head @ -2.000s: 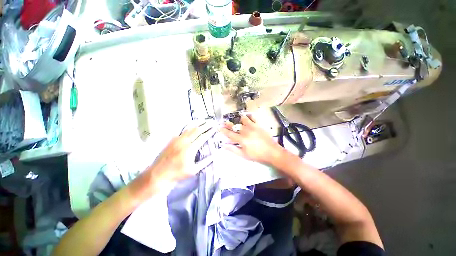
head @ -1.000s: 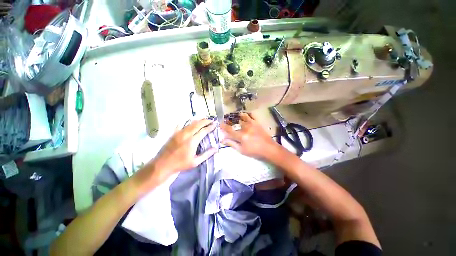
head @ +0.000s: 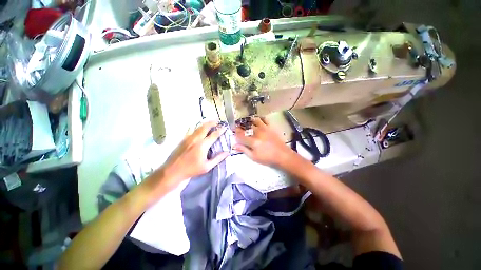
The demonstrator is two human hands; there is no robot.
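A grey-lavender garment piece (head: 211,203) runs from the needle area of the cream sewing machine (head: 274,74) down over the table edge onto the lap. A white piece of cloth (head: 163,227) hangs beside it. My left hand (head: 198,150) presses on the cloth just left of the needle area, fingertips near the presser foot. My right hand (head: 261,142) lies on the cloth's right side, fingers close to the presser foot (head: 243,123). The foot and needle are partly hidden by my fingers and the machine head. Whether either hand pinches the cloth is hard to see.
Black scissors (head: 311,142) lie right of my right hand. A tan strip (head: 156,113) lies on the table at left. A green-handled tool (head: 83,107), a white tray (head: 39,132) and a roll in plastic (head: 58,58) are at far left. A bottle (head: 229,23) stands behind the machine.
The view has shifted slightly since the first frame. Both hands stay beside the needle area, and the cloth under them has moved only a little.
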